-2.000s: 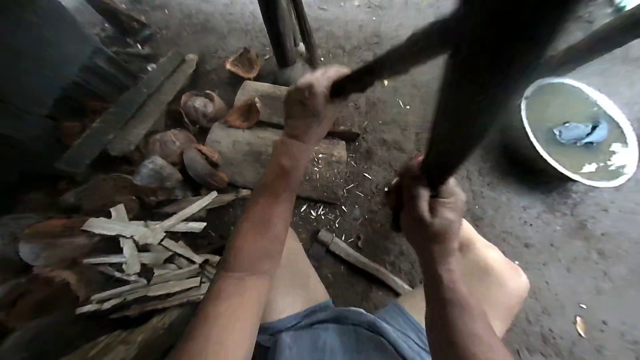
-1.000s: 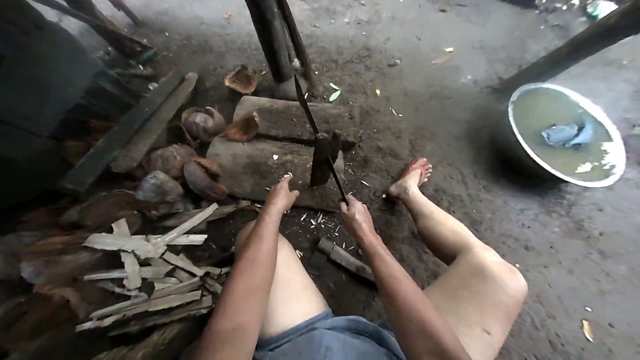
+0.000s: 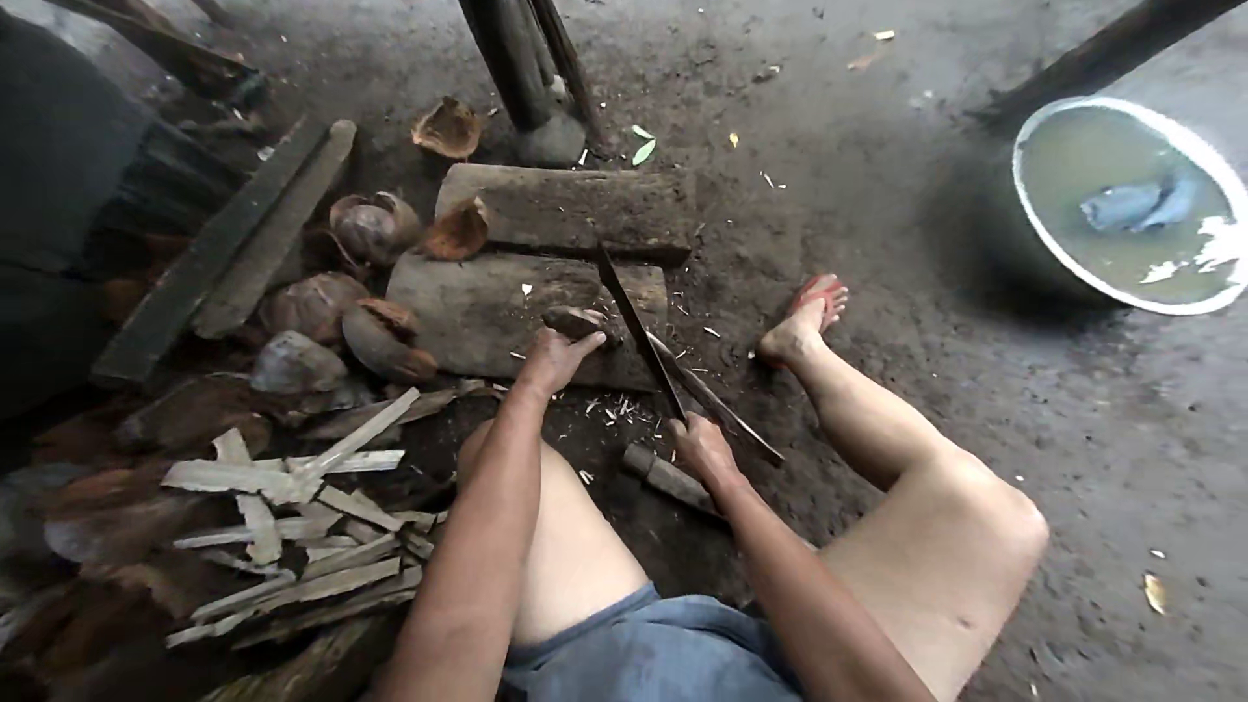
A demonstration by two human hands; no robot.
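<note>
My right hand [image 3: 704,448] grips the near end of a long dark machete [image 3: 639,322], its blade slanting up and left over the nearer flat log. My left hand [image 3: 565,356] is closed around a short dark piece of wood [image 3: 577,320] at the nearer log [image 3: 468,307]. A thin split stick [image 3: 721,405] lies right of the blade, reaching past the log's edge onto the dirt. Below the blade, a thick wooden piece with a stepped end [image 3: 673,480] rests on the ground, partly behind my right forearm. Small pale chips are scattered around the log.
A second log [image 3: 556,205] lies beyond. Coconut husks [image 3: 375,229], planks [image 3: 214,253] and a pile of split wood strips [image 3: 302,526] are on the left. A post [image 3: 517,68] stands ahead. On the right, a basin [image 3: 1033,219] holds cloudy water and blue-grey cloth.
Two seconds ago both hands were higher, around a large dark blurred length. One second ago my left hand was beside a dark piece at the blade; now that hand holds a short piece of wood.
</note>
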